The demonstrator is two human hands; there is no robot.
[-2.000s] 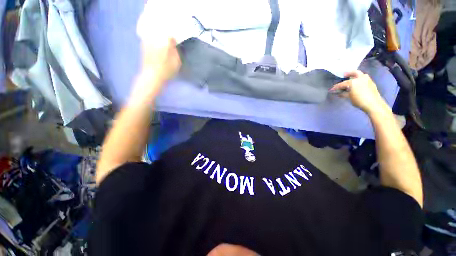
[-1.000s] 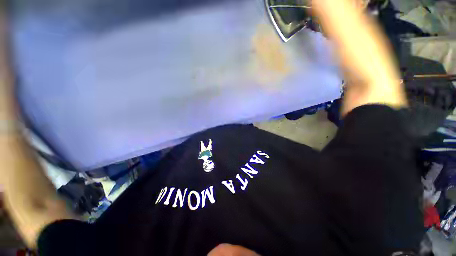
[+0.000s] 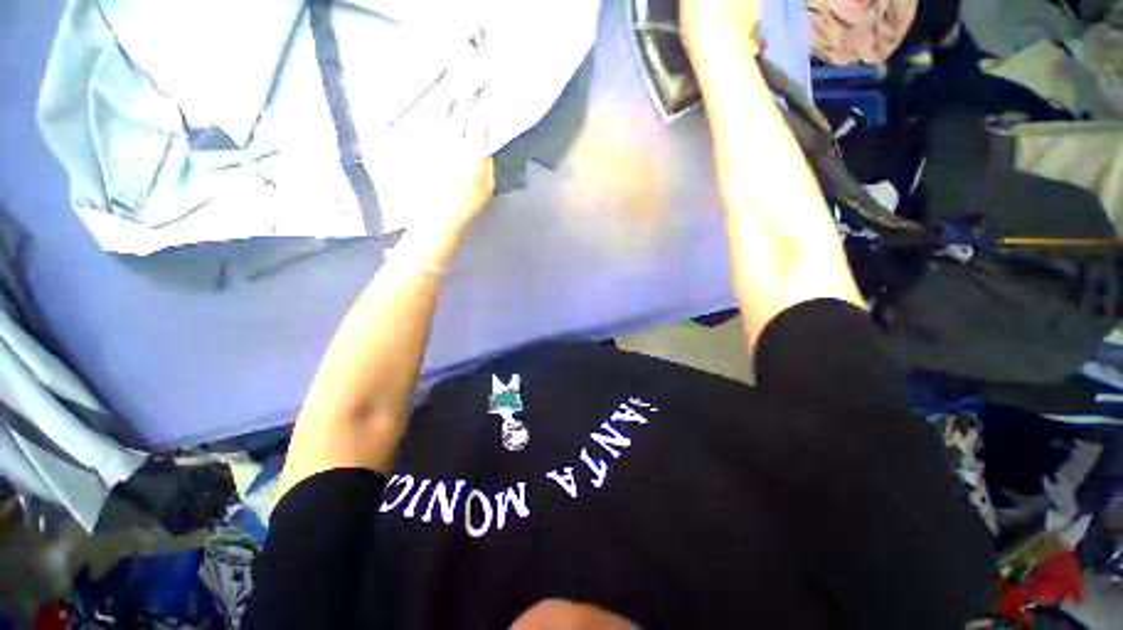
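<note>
A garment (image 3: 259, 135), pale inside with a dark seam strip and grey edges, lies spread on the lavender-blue pressing table (image 3: 542, 289) at the upper left. My left hand (image 3: 458, 197) is on the garment's near right part; it is overexposed and its fingers cannot be made out. The steam iron (image 3: 665, 62), dark with a whitish rim, stands at the top, right of the garment. My right hand (image 3: 720, 19) is at the iron, partly cut off by the top edge, so its grip does not show.
A thick dark hose (image 3: 837, 172) runs right from the iron. Grey and pale garments (image 3: 56, 418) hang at the left table edge. Heaps of clothes (image 3: 985, 295) lie right of and below the table. A brownish stain (image 3: 616, 166) marks the cover.
One second ago the table's middle showed bare cover; now the pale garment lies on it. My left hand has come in from the far left onto the garment. My right hand remains near the iron.
</note>
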